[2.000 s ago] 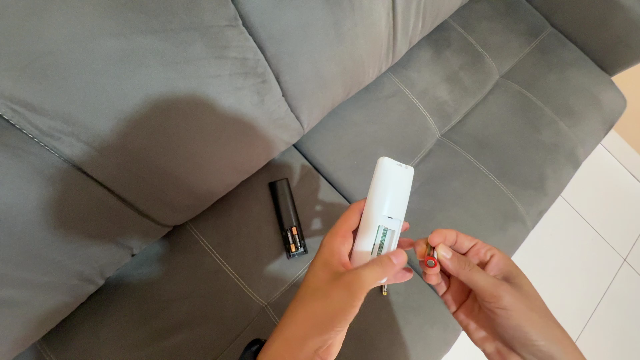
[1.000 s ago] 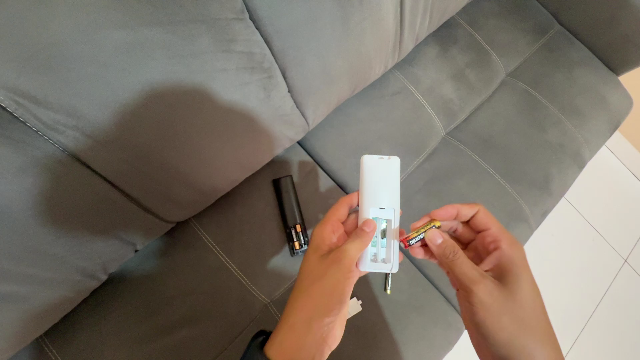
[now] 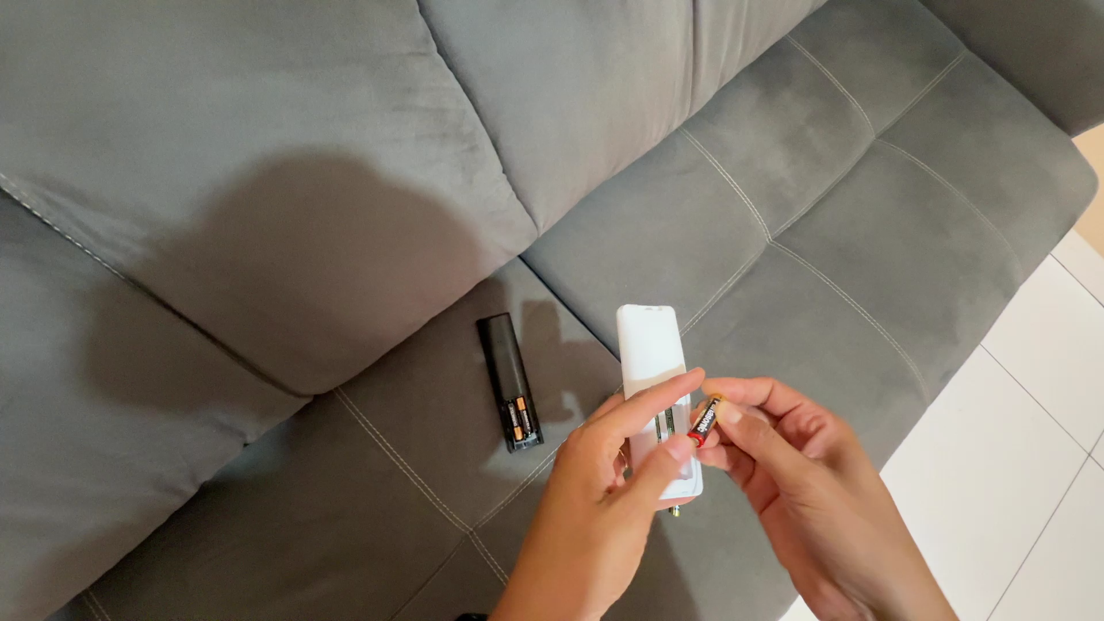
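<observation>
My left hand [image 3: 617,474] holds a white remote control [image 3: 651,341], its back facing up and its battery compartment uncovered; fingers hide part of that compartment. Between the thumb and fingers of my right hand [image 3: 802,466] is a Panasonic battery [image 3: 705,420], close to the right edge of the white remote. The tip of another battery [image 3: 674,511] shows below the remote's lower end, partly hidden. On the seat to the left lies a black remote control [image 3: 509,379], with two batteries [image 3: 521,419] in its open compartment.
A grey fabric sofa seat [image 3: 828,319] with stitched seams lies under the hands. Its back cushions [image 3: 259,103] rise at the upper left, with a shadow cast on them. White floor tiles [image 3: 1018,414] show at the right.
The fingers of my left hand have come over the white remote's battery compartment. The battery in my right hand has turned from nearly level to steeply tilted, beside the remote.
</observation>
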